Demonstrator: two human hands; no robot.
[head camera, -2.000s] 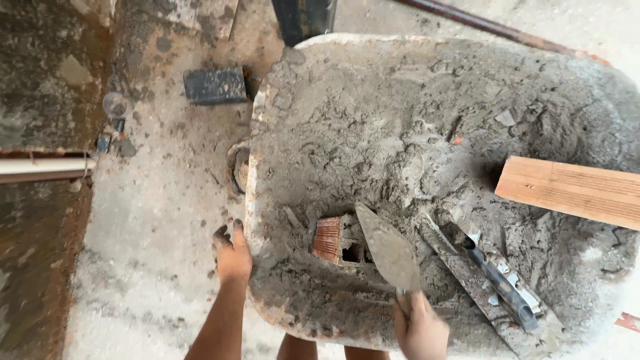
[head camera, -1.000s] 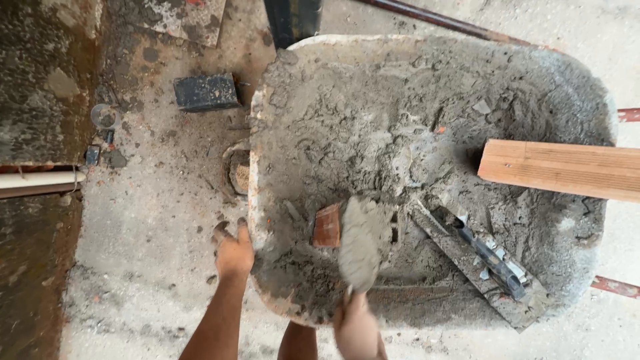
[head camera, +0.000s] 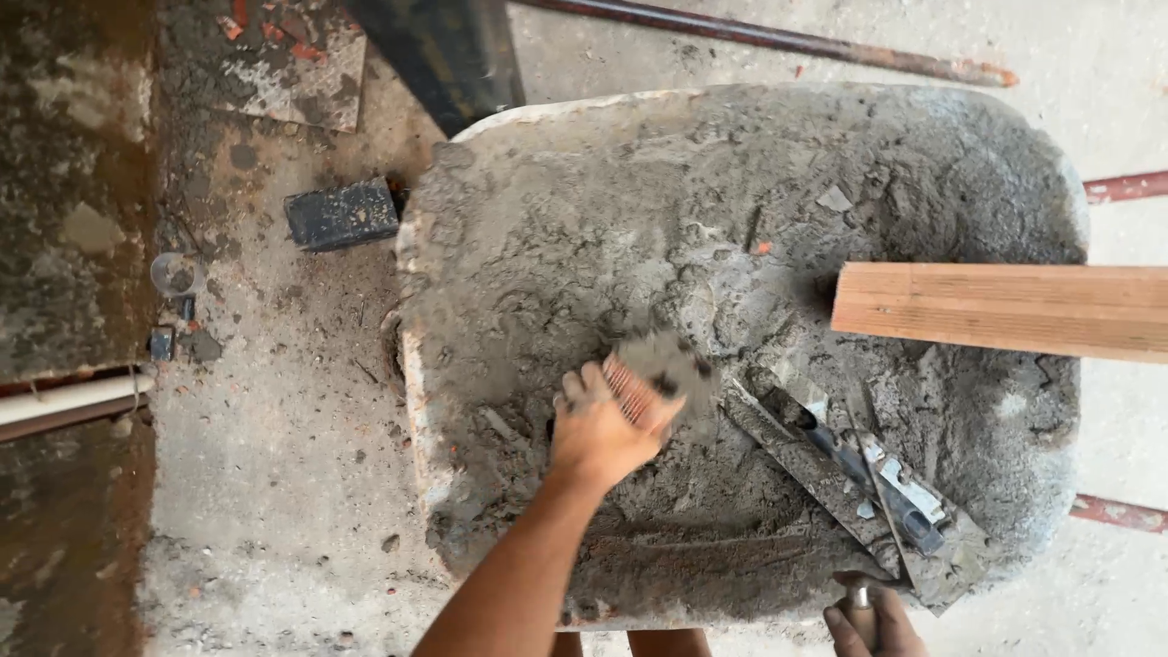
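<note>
My left hand (head camera: 602, 424) grips a ribbed piece of clay brick (head camera: 634, 391) with wet mortar on its far end, over the mortar (head camera: 566, 237) in a wheelbarrow tray (head camera: 415, 365). My right hand (head camera: 871, 625) holds a pointing trowel (head camera: 881, 493) by its handle at the tray's near edge, the blade seen nearly edge-on. Beneath and beside the blade, a flat mortar-covered metal tool (head camera: 803, 488) and a dark channel-shaped piece (head camera: 844, 465) lie on the mortar.
A wooden board (head camera: 995, 308) reaches over the tray from the right. A dark block (head camera: 342, 214) sits on the floor at left, near a dark upright beam (head camera: 447, 55). A rusty metal bar (head camera: 776, 38) lies beyond the tray. White and brown pipes (head camera: 68, 401) show at far left.
My left hand has left the tray's left edge and taken hold of the brick piece, which lay in the mortar. My right hand has moved right with the trowel, whose blade carried mortar one second ago.
</note>
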